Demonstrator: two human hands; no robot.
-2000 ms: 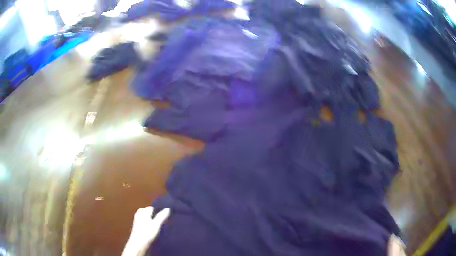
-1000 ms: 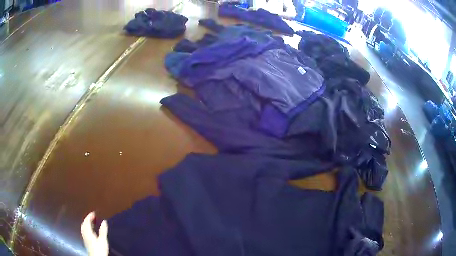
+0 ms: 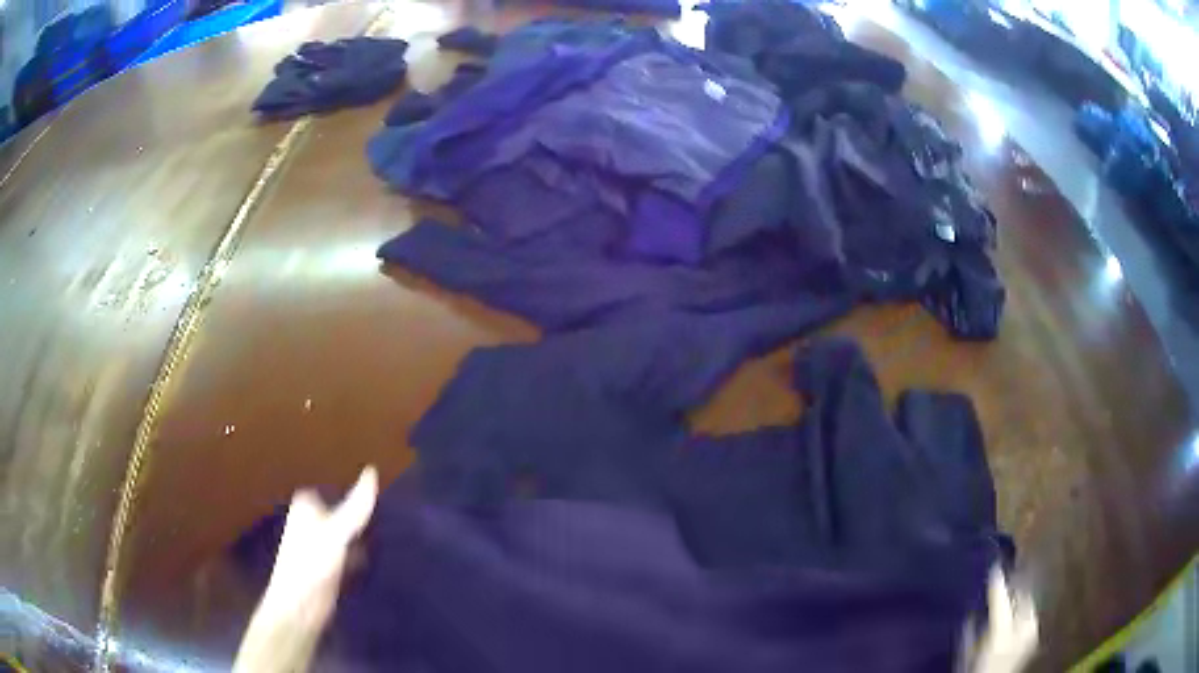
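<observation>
A dark navy-purple garment [image 3: 526, 579] is spread across the table in front of me, its near part blurred. My left hand [image 3: 316, 539] is at the garment's left edge, thumb apart from the fingers; whether it pinches cloth is unclear. My right hand [image 3: 1002, 628] is at the garment's right edge near the bottom of the picture, partly cut off and blurred; its grip and any tool in it cannot be made out. Narrow tube-like parts of dark cloth [image 3: 842, 421] lie at the garment's right side.
A pile of garments with a violet piece [image 3: 592, 118] on top lies farther up the glossy brown table [image 3: 289, 381]. A dark bundle [image 3: 335, 72] lies left of it. A yellowish joint line crosses the table at left. Blue material [image 3: 132, 26] shows at the far left.
The left hand has moved right and up in the picture, and the right hand has come back into view. The near part of the garment has shifted, and the view has turned.
</observation>
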